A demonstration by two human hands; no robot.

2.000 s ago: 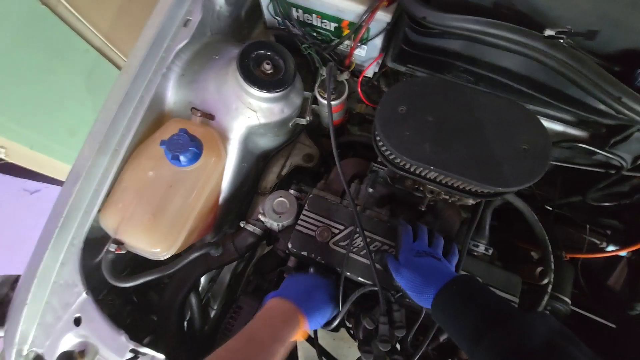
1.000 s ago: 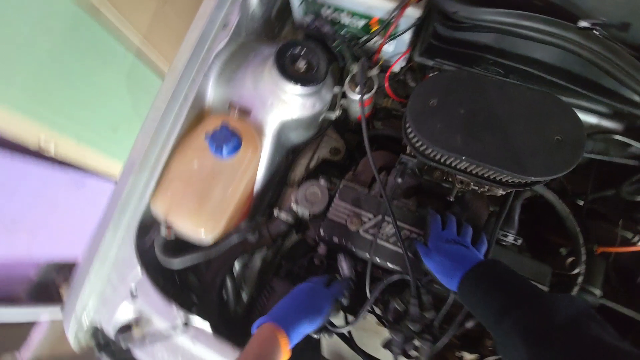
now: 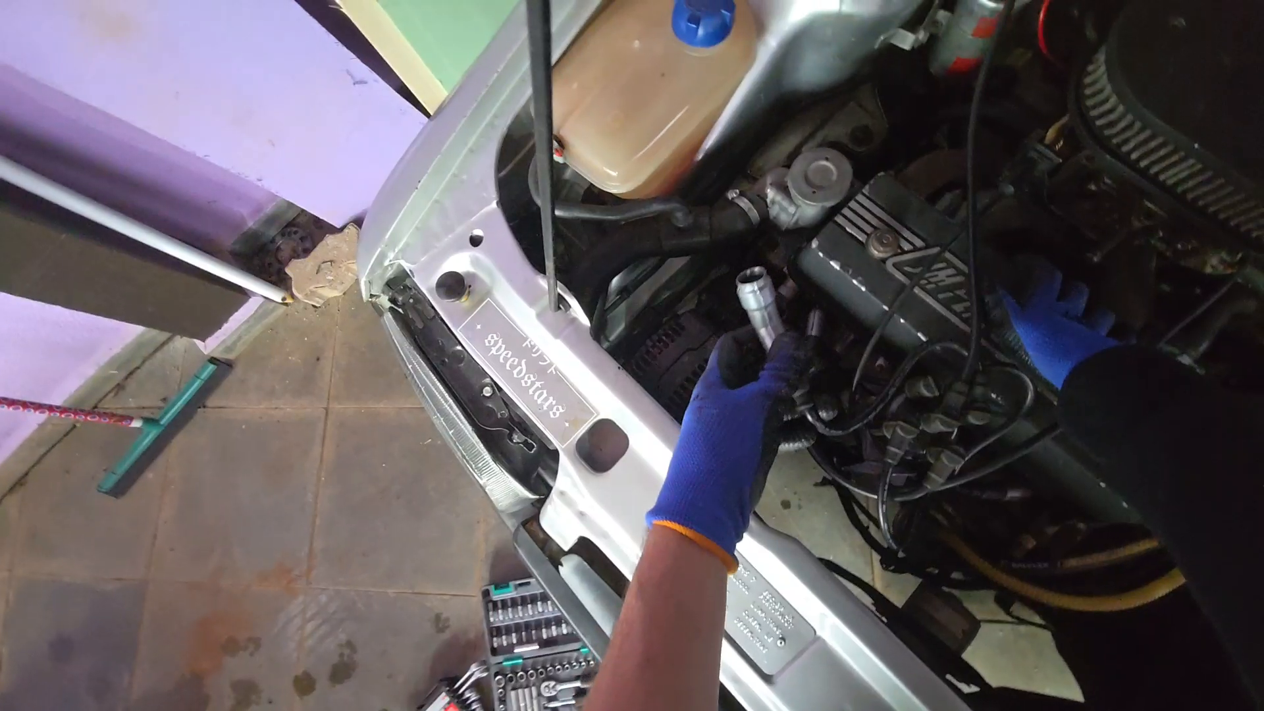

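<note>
My left hand, in a blue knit glove with an orange cuff, grips a metal pipe whose open, flared end points up and away from me. It is above the front of the engine bay, below the metal thermostat housing. My right hand, in a blue glove and a dark sleeve, rests with spread fingers on the far edge of the black valve cover. Black ignition leads run between the two hands. The fingertips of both hands are partly hidden.
An orange-brown coolant tank with a blue cap stands at the top. A hood prop rod rises from the silver front panel. A socket set lies on the tiled floor, with a green squeegee farther left. The round-ended air cleaner sits upper right.
My left hand has come up out of the lower engine area and now holds the pipe in sight. My right hand stays on the valve cover. The view has swung toward the car's front and floor.
</note>
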